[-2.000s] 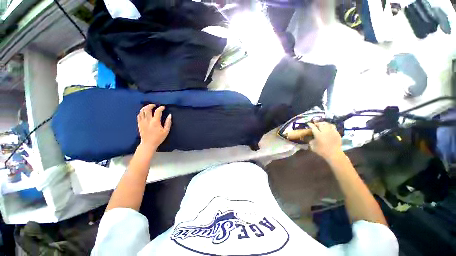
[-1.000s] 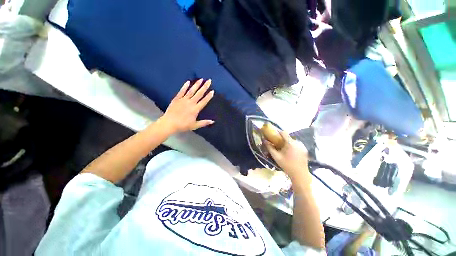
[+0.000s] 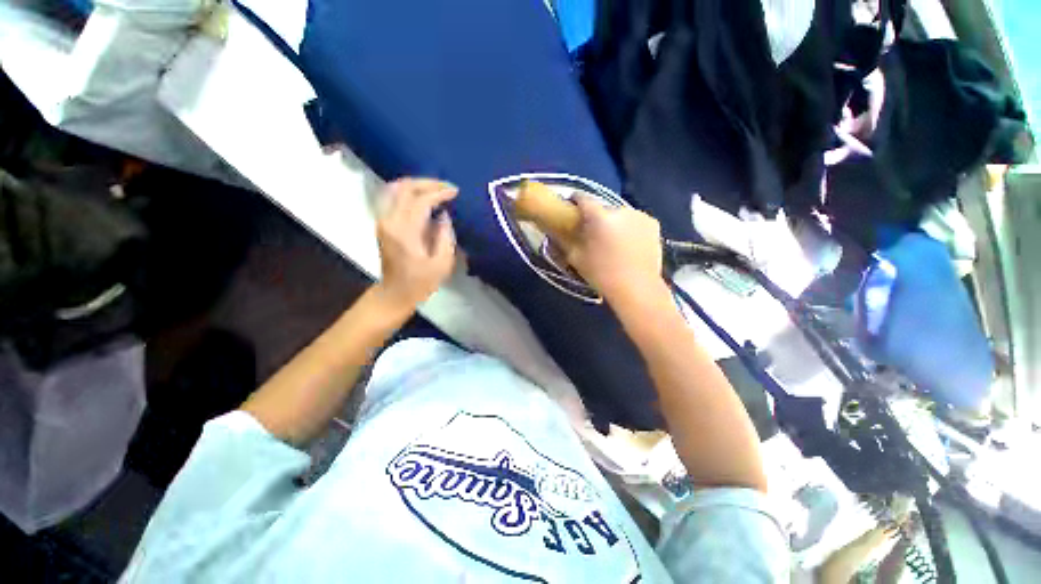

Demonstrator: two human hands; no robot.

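Note:
A steam iron (image 3: 531, 234) with a pale-rimmed pointed plate and tan handle rests on the dark garment (image 3: 582, 342), its tip pointing left. My right hand (image 3: 616, 245) is closed around the handle. The garment lies over the near-right part of the blue pad (image 3: 457, 91). My left hand (image 3: 418, 234) is at the pad's near edge, left of the iron, with its fingers bent; whether they pinch the garment's edge cannot be told.
A heap of black cloth (image 3: 696, 114) lies behind the pad. Black hose and cord (image 3: 822, 354) run right from the iron. A second blue pad (image 3: 936, 325) stands farther right. Another person's arm (image 3: 856, 553) shows at the lower right. Pale cloth (image 3: 69, 422) hangs at the left.
The view has turned and shifted. The iron has moved left along the garment, close to my left hand. My left hand was flat and spread on the cloth; its fingers are now bent at the pad's edge.

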